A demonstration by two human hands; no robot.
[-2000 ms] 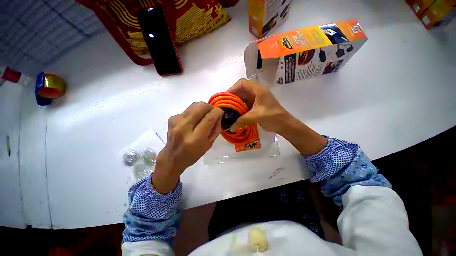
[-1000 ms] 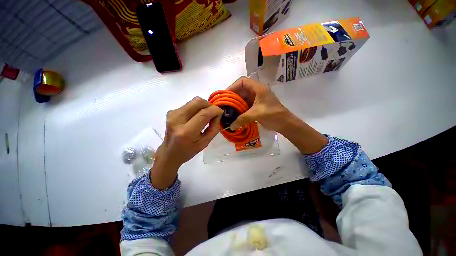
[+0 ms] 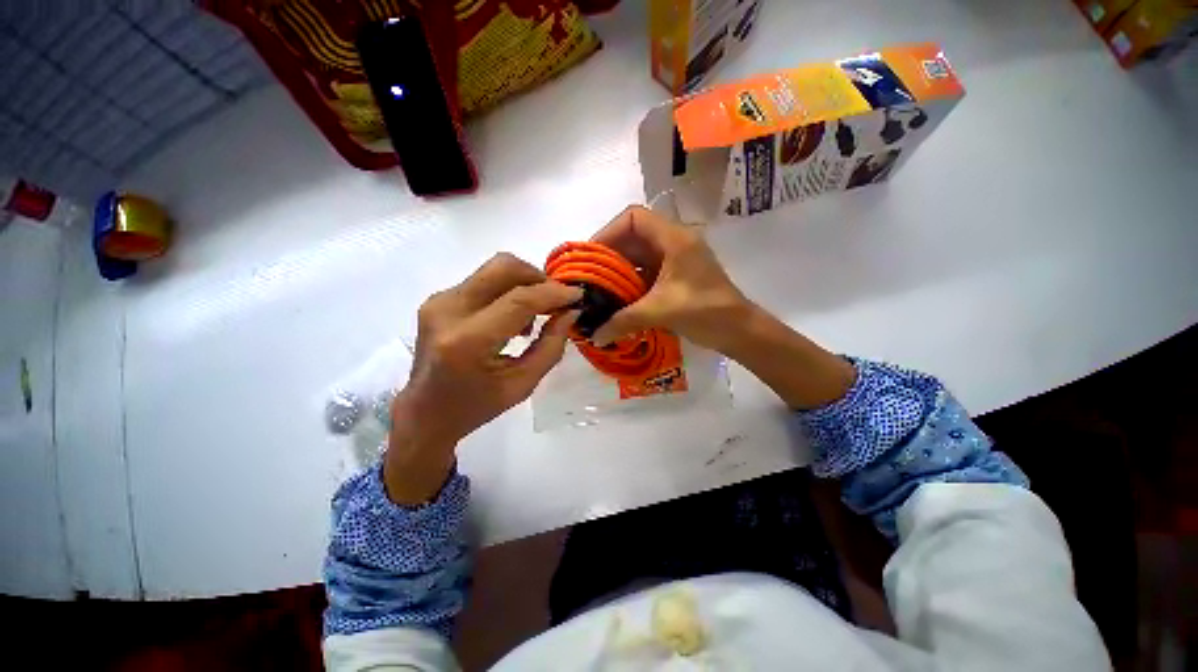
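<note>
An orange cable coil [image 3: 598,264] is held just over the table in front of me. A black end fitting [image 3: 593,313] sits in its middle, partly covered by fingers. My right hand [image 3: 683,282] grips the coil from the right, thumb on the black part. My left hand [image 3: 484,344] pinches at the black part from the left with thumb and forefinger; what exactly it pinches is too small to tell. An orange card [image 3: 654,382] with dark print shows below the coil. A clear plastic bag [image 3: 568,408] lies under them.
An open-ended retail box [image 3: 817,131] lies behind the coil, with another box [image 3: 700,40] beyond it and orange boxes [image 3: 1140,29] far right. A phone [image 3: 418,108] lies by a red tote bag [image 3: 519,59]. A tape roll [image 3: 133,229] is far left, small round parts [image 3: 347,412] near left.
My left hand has opened slightly, its fingers spread away from the palm and shifted a little left, with fingertips still at the black part. My right hand and the coil have hardly moved.
</note>
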